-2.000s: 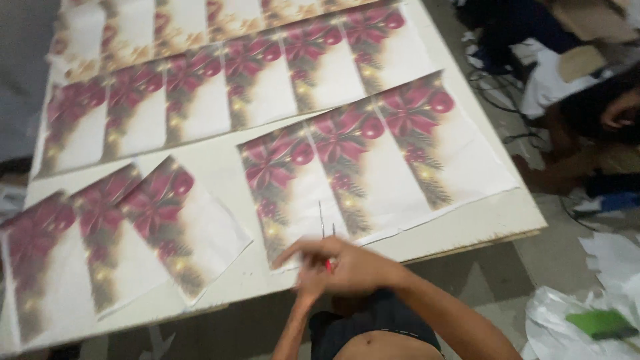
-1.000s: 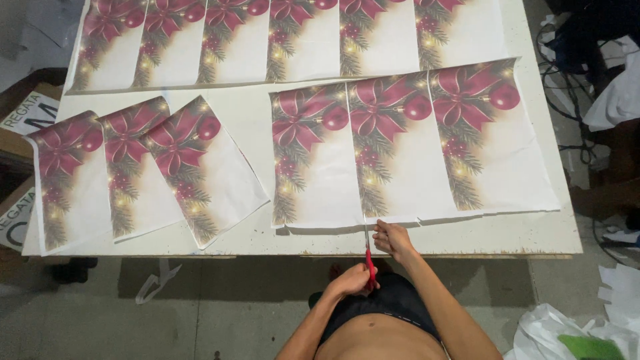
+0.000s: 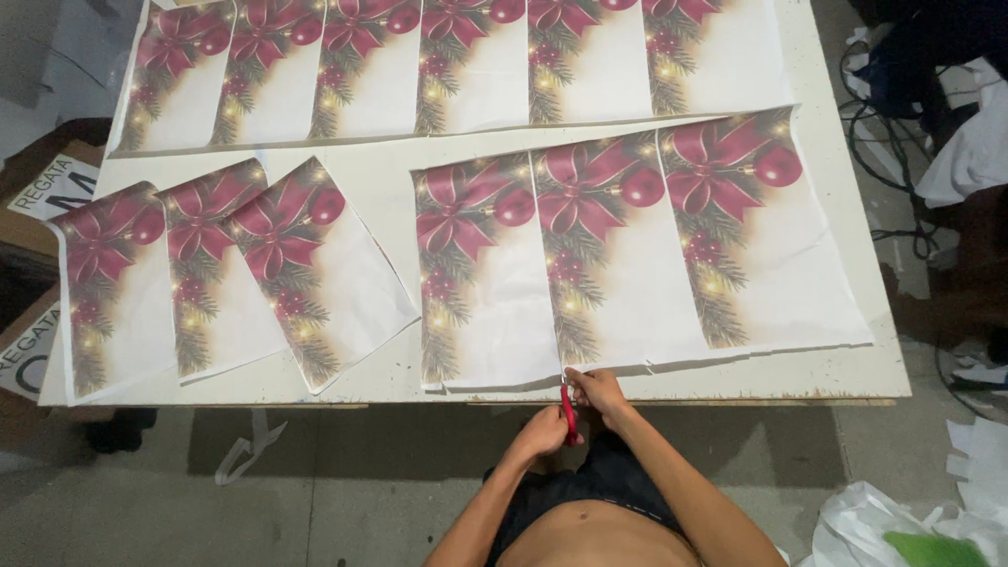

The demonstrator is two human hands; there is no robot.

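My left hand (image 3: 547, 431) is closed on the handles of red-handled scissors (image 3: 568, 413), whose blades meet the lower edge of a printed sheet (image 3: 630, 276). This sheet carries three panels of red bows, baubles and fir twigs, and lies on a white table (image 3: 378, 175). The blades sit at the line between its left and middle panels. Just right of the blades, my right hand (image 3: 597, 390) pinches the sheet's lower edge between thumb and fingers. To the left, several separate printed pieces (image 3: 346, 315) overlap one another. A longer printed sheet (image 3: 472, 94) spans the back.
Cardboard boxes (image 3: 24, 260) with lettered paper stand at the left. The table's front edge runs just before my body. Black cables (image 3: 890, 150) and white scraps lie on the floor at right, with a white plastic bag (image 3: 858, 528) lower down. A thin white strip (image 3: 250, 449) lies on the floor.
The view has shifted since the first frame. Two seconds ago the scissors pointed up near my blurred hands; now their blades are at the sheet's edge and my right hand pinches it.
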